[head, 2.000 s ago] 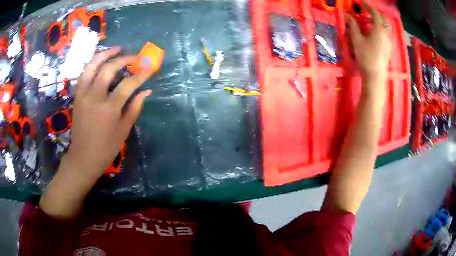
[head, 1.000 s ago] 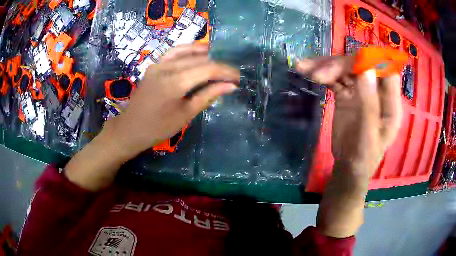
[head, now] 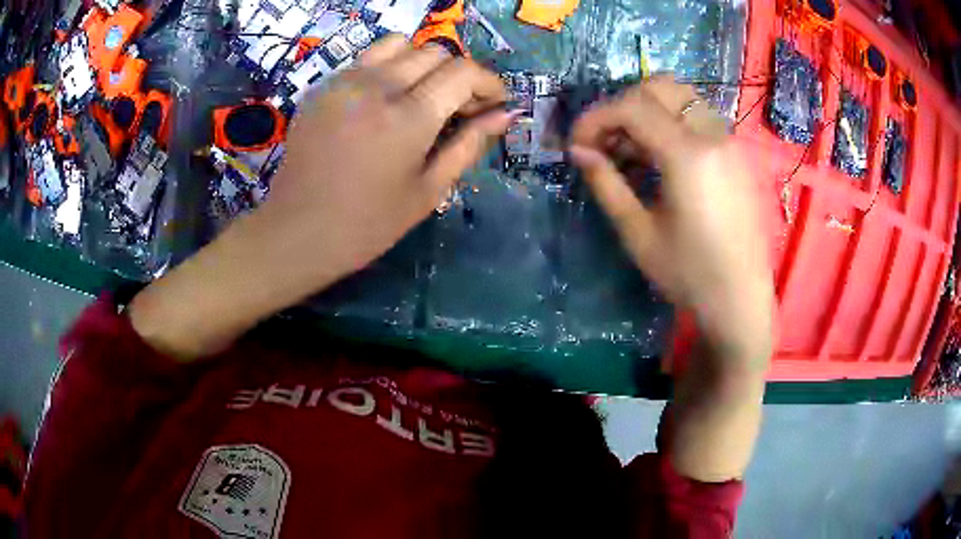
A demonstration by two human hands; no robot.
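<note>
A small circuit board (head: pixel 535 124), silver-grey and dark, is between my two hands over the mat. My left hand (head: pixel 364 168) has its thumb and forefinger pinched at the board's left edge. My right hand (head: pixel 680 179) is bent at the board's right side, thumb and fingertips close to it. Blur hides whether the right fingers grip it. An orange speaker holder (head: pixel 546 11) lies beyond the board at the top edge of the view.
Silver boards (head: pixel 332 47) and orange speaker holders (head: pixel 251 125) lie in piles at left. A red compartment tray (head: pixel 843 274) at right holds dark boards (head: pixel 796 93) with orange speaker pieces at its far side. Clear plastic sheet (head: pixel 479 263) covers the green bench.
My right hand has moved left from the tray and no longer holds the orange holder; an orange holder now lies on the mat. A board now shows between my hands.
</note>
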